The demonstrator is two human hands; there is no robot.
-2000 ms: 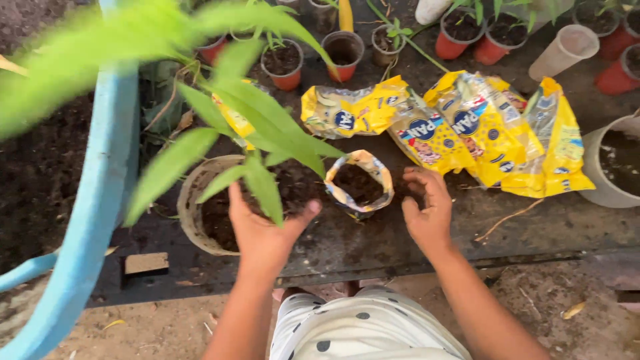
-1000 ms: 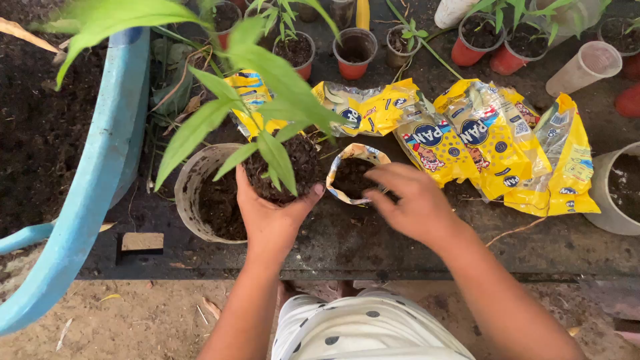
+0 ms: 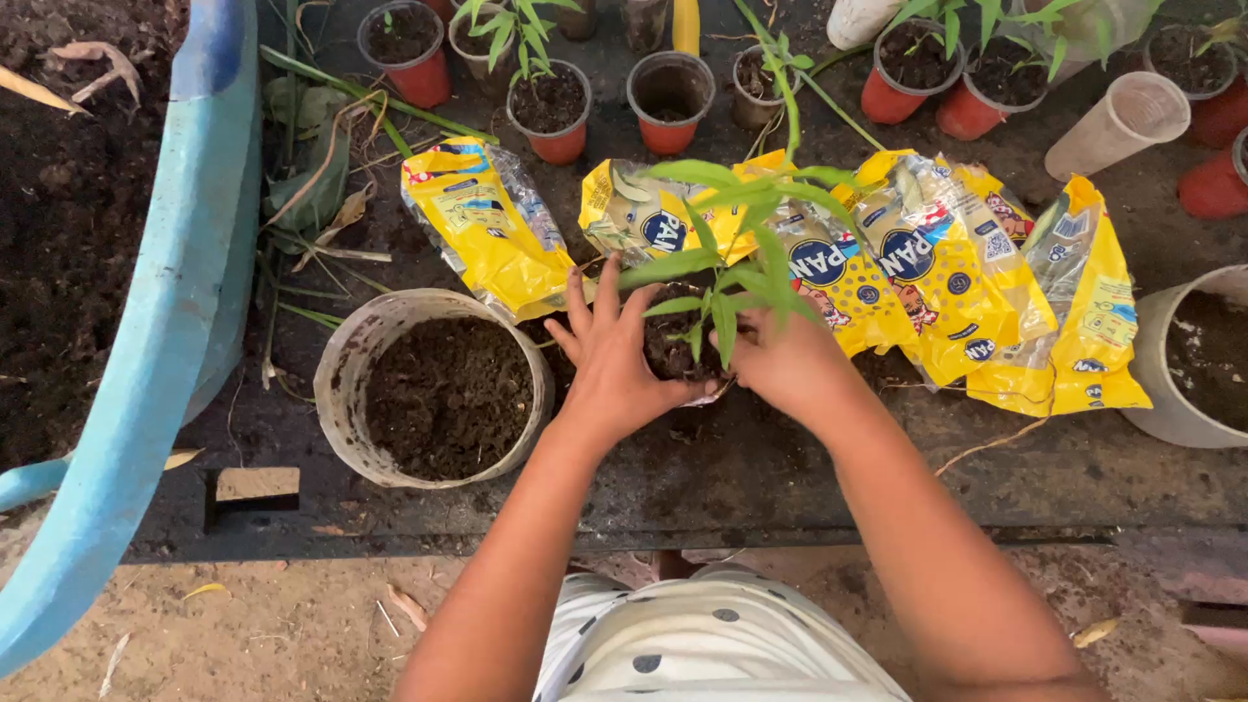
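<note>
A leafy green seedling (image 3: 726,278) stands in dark soil (image 3: 673,341) inside a small bag made from plastic packaging, whose rim is mostly hidden by my hands. My left hand (image 3: 619,366) lies around the bag's left and near side, thumb at the near rim and fingers spread. At the right side, by the base of the stem, my right hand (image 3: 785,361) has its fingers bent against the soil and rim; leaves partly cover them. Left of my left hand sits a translucent plastic tub (image 3: 336,390) holding loose soil.
Yellow printed plastic bags (image 3: 487,229) lie flat behind and right of my hands. Red plastic cups (image 3: 668,132) with soil or seedlings line the back. A blue container (image 3: 166,292) of soil is at left, a whitish tub (image 3: 1160,390) at right. The black table's edge (image 3: 624,541) runs nearby.
The seedling's soil clump, held in my left hand over the tub's right side a second ago, is now in the small bag. My right hand has come out of the bag to its right side.
</note>
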